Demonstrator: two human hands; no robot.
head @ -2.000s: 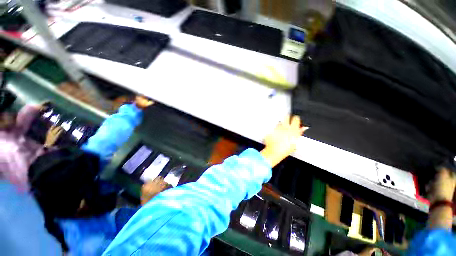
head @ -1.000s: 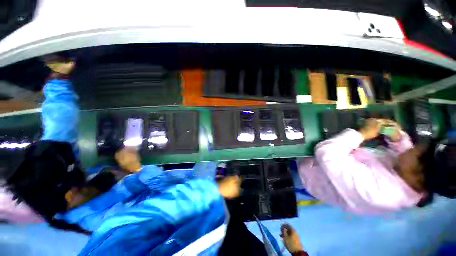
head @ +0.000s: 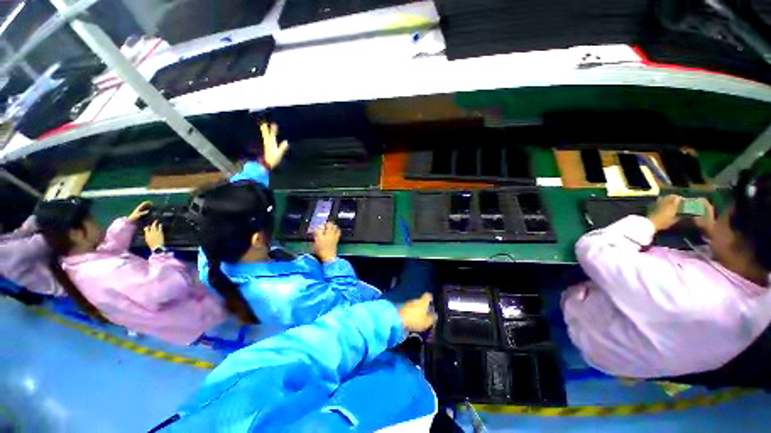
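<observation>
My left hand (head: 418,313), in a blue sleeve, is low in front of me at the left edge of a black tray of glossy phones (head: 468,311). Its fingers look curled, but whether they grip the tray edge cannot be told. This tray lies below the bench, and another black tray (head: 499,376) with dark slots shows just nearer to me. My right hand is out of the picture. On the green bench (head: 473,251) ahead lies a black tray with several dark phones (head: 490,205).
A person in blue sits at left (head: 287,283), a hand at a phone tray (head: 369,218). A person in pink at right (head: 659,292) holds a greenish object (head: 691,206). A white-edged shelf (head: 355,76) crosses above; a metal post (head: 152,97) slants at left.
My left hand has come down from the shelf edge to the low trays. My right hand, at the bottom a second ago, has left the picture. The view has swung and shows more of the line.
</observation>
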